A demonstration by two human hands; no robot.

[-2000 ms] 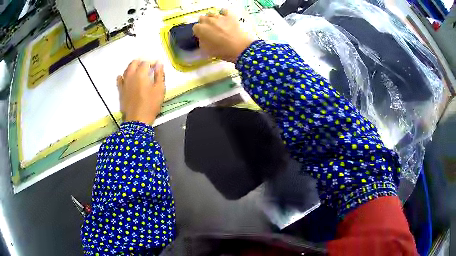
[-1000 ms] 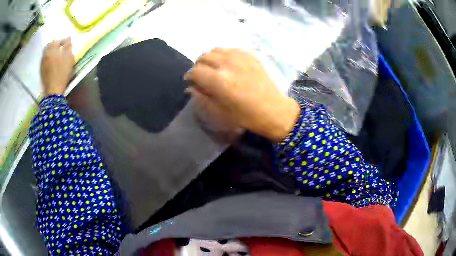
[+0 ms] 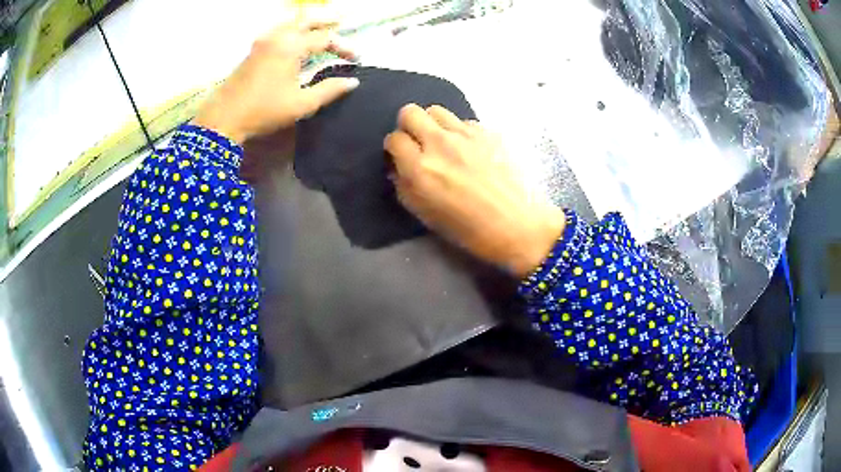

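Observation:
A small pile of black fabric panels (image 3: 346, 175) lies on the grey table near its front edge, with uneven, overlapping outlines. My left hand (image 3: 277, 78) is at the pile's upper left, fingers spread, the thumb tip at the panels' top edge. My right hand (image 3: 461, 180) is over the pile's right side, fingers curled with the fingertips down at the black fabric. Whether it pinches a panel is hidden. The white template base board (image 3: 129, 101) lies beyond, partly behind my left hand.
A clear plastic bag (image 3: 728, 175) with black pieces spreads at the right. A blue bin edge (image 3: 788, 341) stands at the lower right. A thin black cord (image 3: 124, 74) crosses the board at the upper left. A small metal tool (image 3: 97, 277) shows beside my left sleeve.
My right hand has moved from the yellow template down to the black pile. My left hand has moved from the white board to the pile's upper edge. The camera view has shifted.

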